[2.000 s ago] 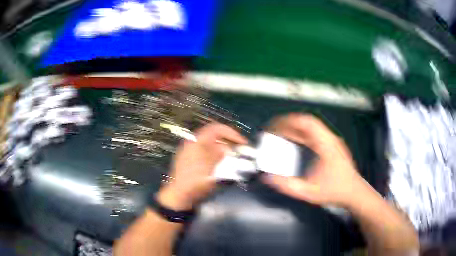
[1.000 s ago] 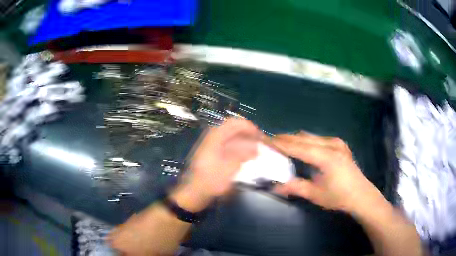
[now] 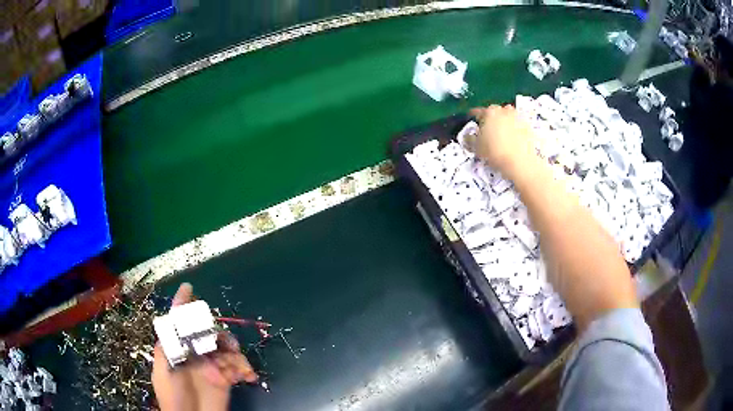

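Note:
My left hand (image 3: pixel 197 373) is palm up at the lower left and holds a white housing (image 3: pixel 186 331) with a red lead wire (image 3: pixel 239 322) sticking out to the right. My right hand (image 3: pixel 502 140) reaches over the back left part of the black parts crate (image 3: pixel 450 237), which is heaped with white covers (image 3: pixel 595 160). Its fingertips are at a white piece near the crate's back edge; whether they grip it cannot be told.
A tangled pile of thin metal pieces (image 3: pixel 116 353) lies beside my left hand. A blue board (image 3: pixel 84 152) with white units stands at left. White units (image 3: pixel 440 74) sit on the green belt (image 3: pixel 265 128). A cardboard box (image 3: pixel 671 353) is below the crate. A dark-clothed person (image 3: pixel 715 136) is at far right.
The view has swung right. My hands have moved apart: the left keeps a white housing, while the right has gone from the white piece to the crate of covers.

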